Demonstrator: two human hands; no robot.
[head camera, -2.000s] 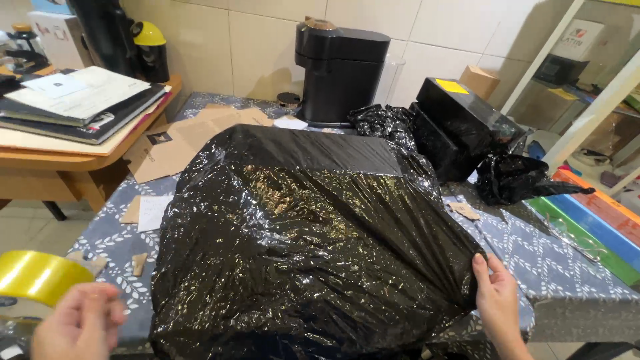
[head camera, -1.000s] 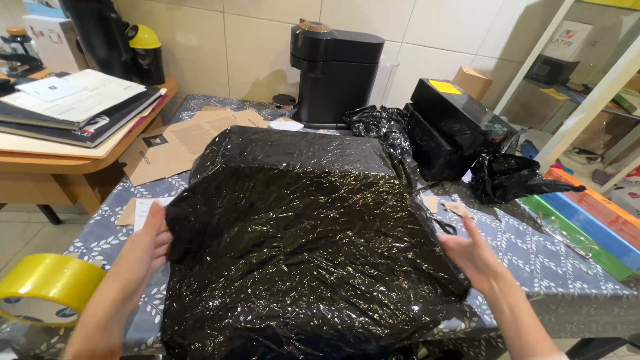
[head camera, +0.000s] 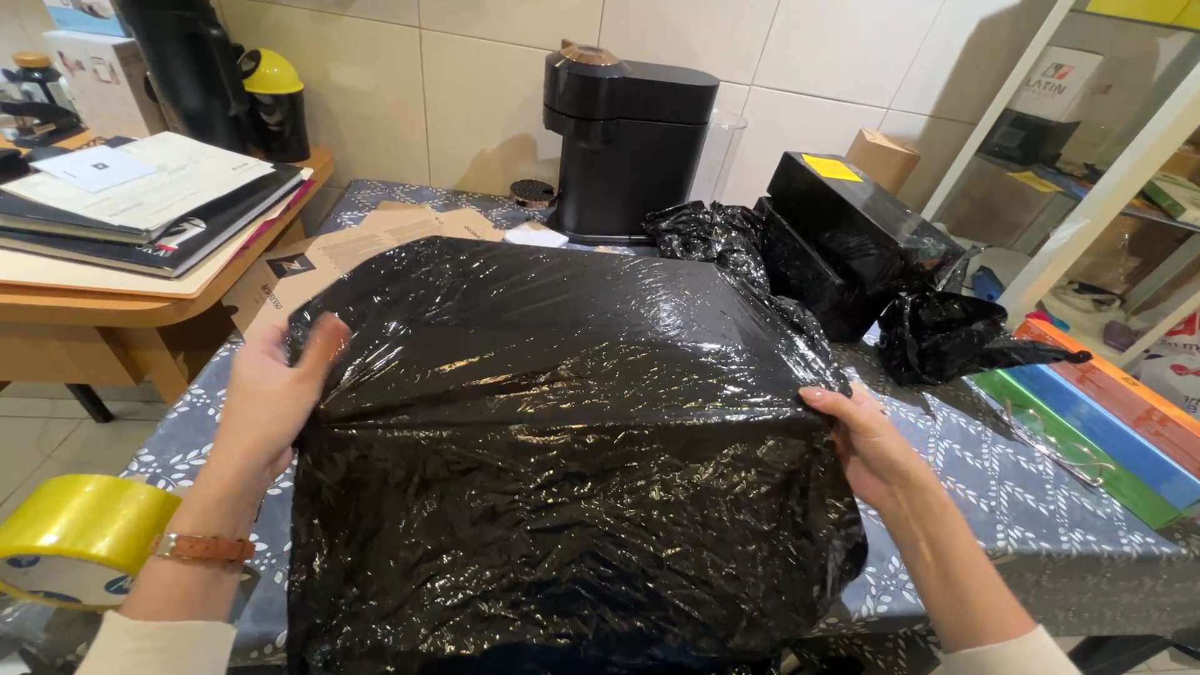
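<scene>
A bulky bundle in glossy black plastic film (head camera: 562, 403) lies across the near middle of the table, its contents hidden. My left hand (head camera: 291, 384) grips the film at the upper left edge, slightly blurred. On the right edge, my right hand (head camera: 862, 441) pinches the film between thumb and fingers. A roll of yellow packing tape (head camera: 89, 525) rests left of my left forearm. Flattened brown cardboard (head camera: 281, 281) lies behind the bundle. At the back right, crumpled black film (head camera: 717, 234) touches black boxes (head camera: 844, 216), one bearing a yellow note.
A black capsule coffee machine (head camera: 633, 141) stands by the tiled wall. Folders and papers (head camera: 141, 206) are stacked on a wooden desk (head camera: 197, 300) at left. Green, blue and orange long boxes (head camera: 1116, 403) lie at right, with glasses (head camera: 1059, 445) on them, near a glass-sided shelf (head camera: 1078, 169).
My left hand has gone from beside the tape onto the bundle's left edge and then farther up it. My right hand has moved up the right edge from the lower corner.
</scene>
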